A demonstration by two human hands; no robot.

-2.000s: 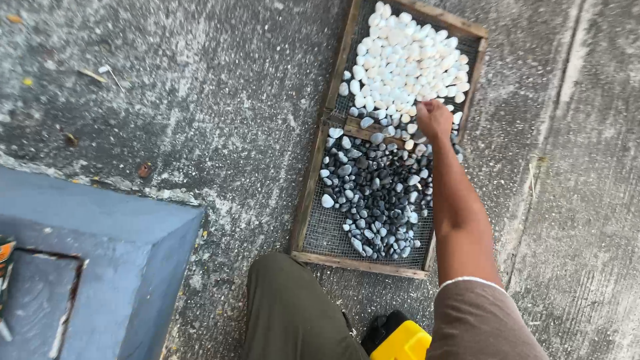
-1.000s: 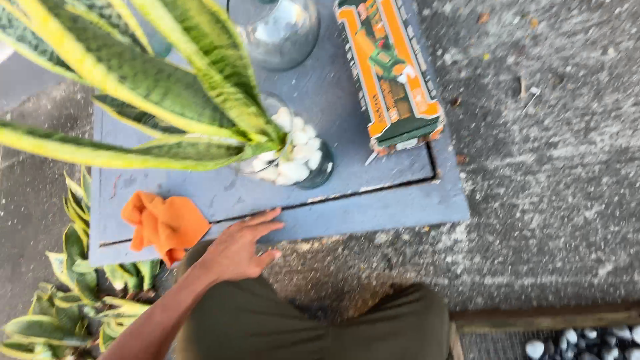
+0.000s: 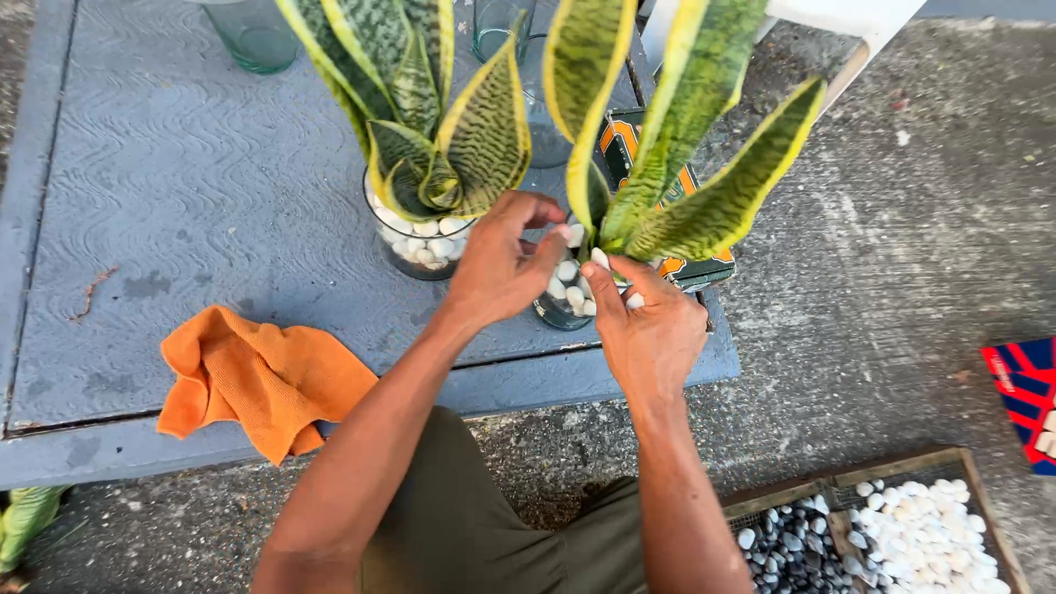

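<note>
My left hand [image 3: 510, 257] is at the left rim of a glass vase [image 3: 563, 313] near the table's right end, its thumb and fingertips at a white pebble. Between thumb and finger of my right hand [image 3: 648, 326] is another white pebble [image 3: 600, 258], just over the same vase. White pebbles fill part of this vase around the base of a snake plant [image 3: 668, 181] with yellow-edged leaves. Left of it stands a second glass vase [image 3: 417, 247] with white pebbles and a snake plant [image 3: 437, 140].
An orange cloth [image 3: 264, 375] lies on the front of the blue-grey table [image 3: 181, 206]. Behind the plants stand empty glass vessels [image 3: 256, 37]. A printed box [image 3: 701, 268] is beside the right plant. On the ground are a wood-framed mesh tray [image 3: 895, 466] of dark and white pebbles and a red-blue box [image 3: 1023, 396].
The view has swung from the pebble tray to the table. My right hand, over the tray's white pebbles two seconds ago, is now at the vase. My left hand has left the table's front edge.
</note>
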